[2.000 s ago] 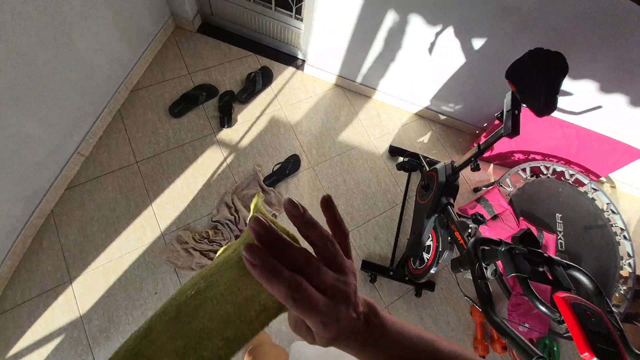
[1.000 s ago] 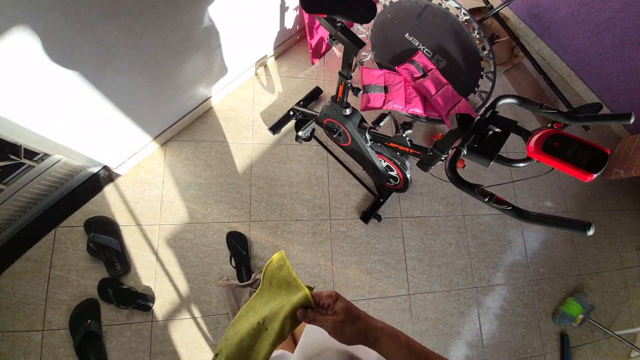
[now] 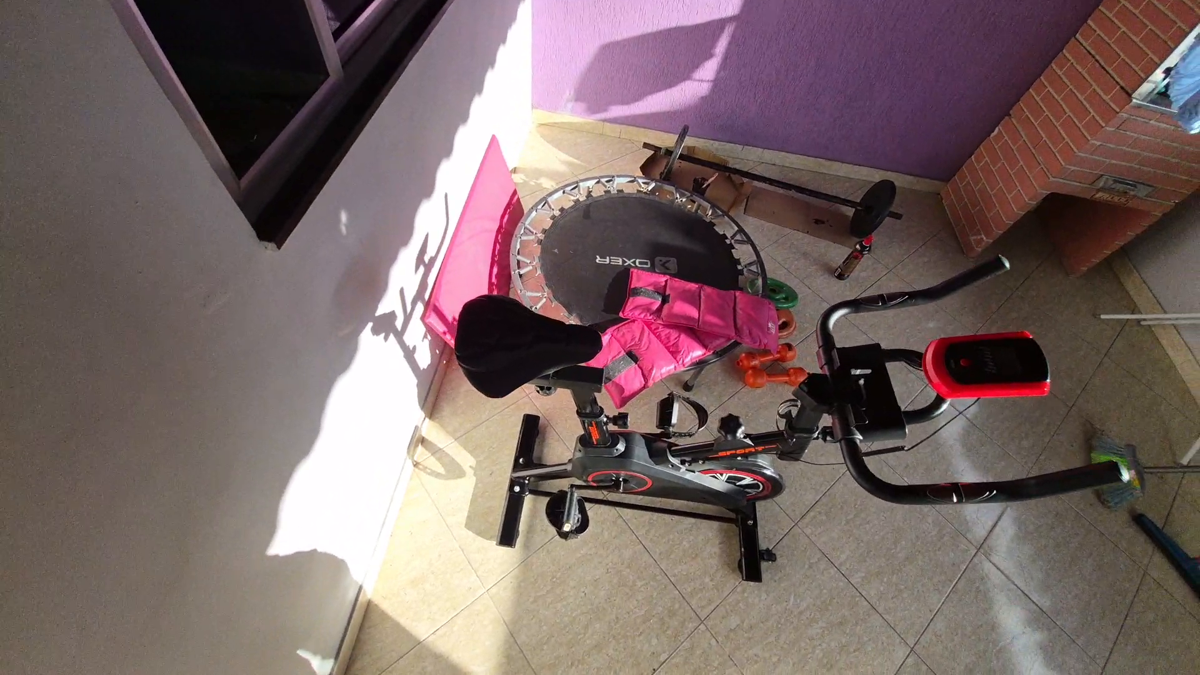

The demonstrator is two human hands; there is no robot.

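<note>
Neither of my hands shows in the head view now, and the yellow-green cloth is out of sight too. A black exercise bike stands on the tiled floor, with a black-covered saddle at its left and black handlebars at its right. Its red and black console sits between the two handlebar arms. Behind the bike is a round mini trampoline. Pink ankle weights with dark straps lie over the trampoline's near edge.
A pink mat leans on the white wall. Orange dumbbells, a green weight plate and a bottle are near the trampoline. A barbell lies by the purple wall. A broom is at the right, and a brick structure stands behind.
My hand and the yellow-green cloth it gripped a second ago have left the view. The view has swung right and up; the flip-flops by the door no longer show.
</note>
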